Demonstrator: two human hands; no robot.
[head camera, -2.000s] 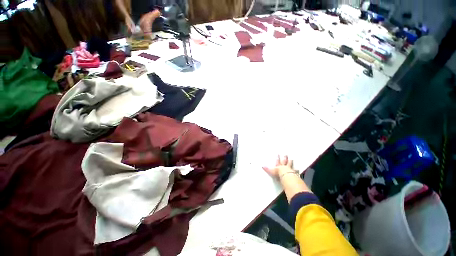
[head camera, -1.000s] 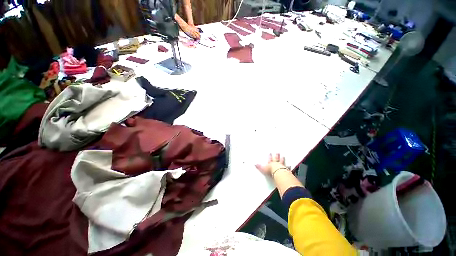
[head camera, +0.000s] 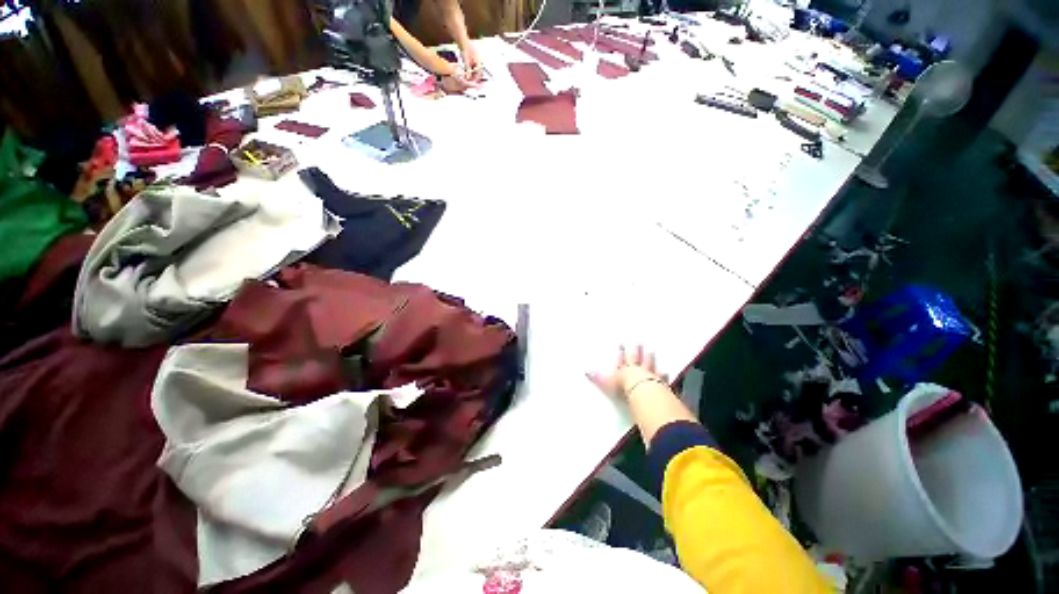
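Observation:
My right hand (head camera: 627, 374) lies palm down on the white table top (head camera: 557, 429) near its red edge, fingers spread, holding nothing. The arm has a yellow sleeve and dark cuff. My left hand is not in view. To the left of my hand, not touching it, lies a heap of dark red leather (head camera: 87, 453). A pale beige-grey flap (head camera: 261, 447) is folded over it. A crumpled beige-grey piece (head camera: 174, 261) and a black piece (head camera: 377, 226) with yellow marks lie behind. A dark narrow strip (head camera: 521, 348) stands at the heap's right edge.
A cutting machine (head camera: 389, 139) stands at the back; another person's hands (head camera: 462, 75) are beside it. Cut maroon pieces (head camera: 548, 110) and tools (head camera: 825, 102) lie farther along. A white bucket (head camera: 865, 499), blue plastic crate (head camera: 912, 331) and offcuts are on the floor at right.
The view has shifted slightly, so the table things sit farther left. The other person's hands have moved from left of the machine to its right. My right hand still rests on the table.

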